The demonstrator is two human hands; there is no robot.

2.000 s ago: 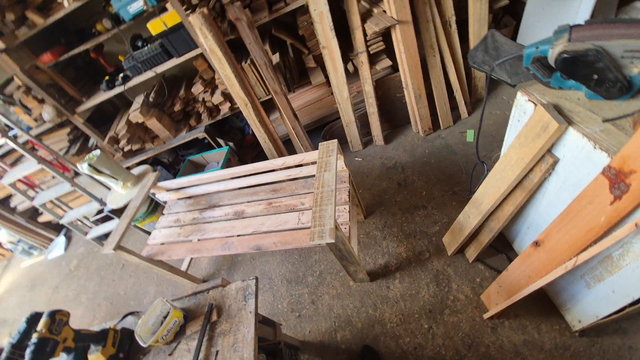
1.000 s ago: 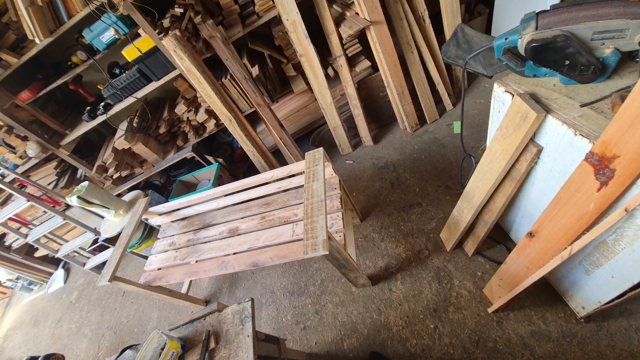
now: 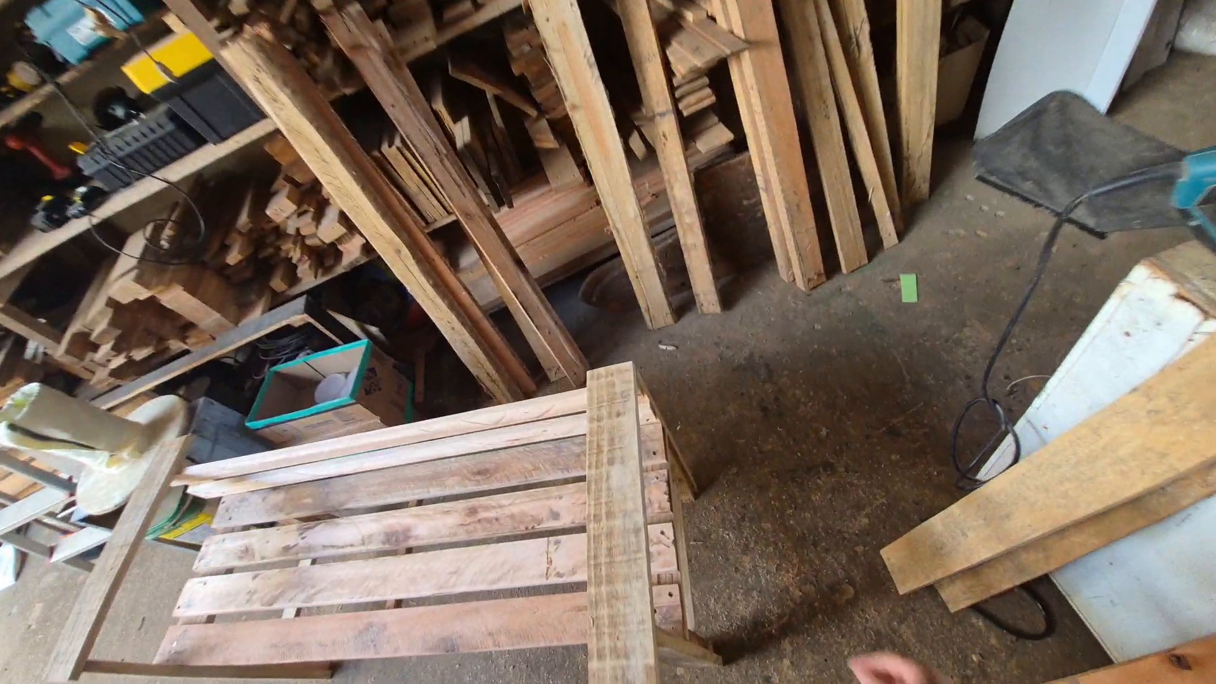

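At the bottom edge, right of centre, a small blurred part of a hand [image 3: 891,668] shows, probably my right; its fingers cannot be made out. My left hand is out of the frame. Nearest to the visible hand are a slatted wooden bench [image 3: 399,560] on its left and two wooden boards [image 3: 1054,475] leaning on a white cabinet [image 3: 1140,579] on its right. A wide plank armrest [image 3: 617,513] crosses the bench's right end, and another armrest [image 3: 123,560] stands at its left end.
Long boards [image 3: 779,142] lean against shelves of timber offcuts behind the bench. A cardboard box with teal edges [image 3: 380,389] sits behind it. A black cable [image 3: 1021,304] hangs to the concrete floor beside the cabinet. A green scrap [image 3: 909,288] lies on the floor.
A hand has come into view at the bottom edge. The view has moved closer to the bench, and the workbench corner at the lower left has left it.
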